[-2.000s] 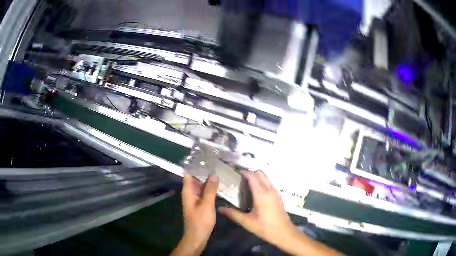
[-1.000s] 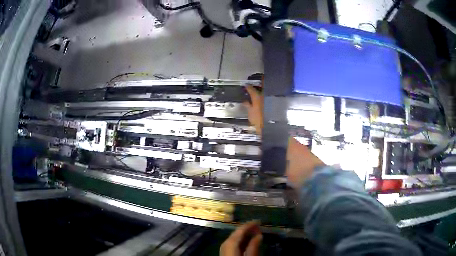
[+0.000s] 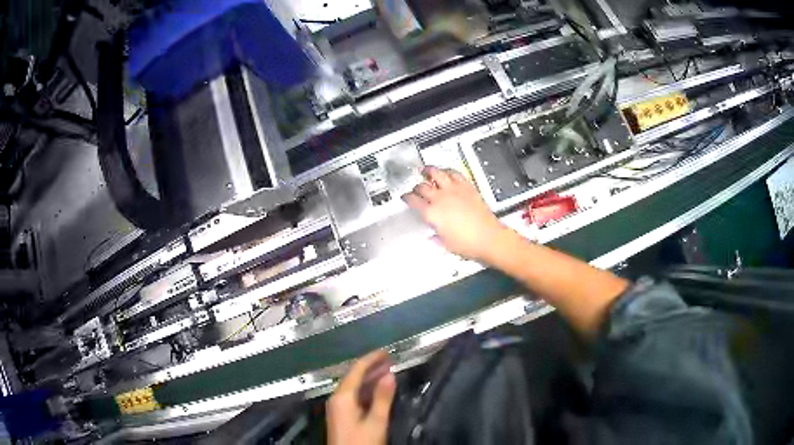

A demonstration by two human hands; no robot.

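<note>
My right hand (image 3: 453, 213) reaches over a shiny silver cover plate (image 3: 383, 239), fingers bent and fingertips at its upper right part. Whether it holds something small there cannot be told. My left hand (image 3: 359, 408) is at the bottom, in front of the belt's near rail, cut off by the picture's edge. Its thumb and finger are apart with nothing seen between them. The dark-green conveyor belt (image 3: 418, 326) runs between the hands. A yellow block with a row of dark marks (image 3: 139, 400) lies at the belt's left end.
A dark fixture plate with cables (image 3: 548, 152) and a red part (image 3: 550, 209) are right of my right hand. Another yellow piece (image 3: 659, 113) is farther right. A blue cover (image 3: 222, 43) on a dark upright unit stands upper left. Rails and tracks (image 3: 252, 261) lie left.
The view has turned toward the right of the line. The metal block held in both hands two seconds ago is no longer in them. My right hand now reaches onto the silver plate, right of the upright unit.
</note>
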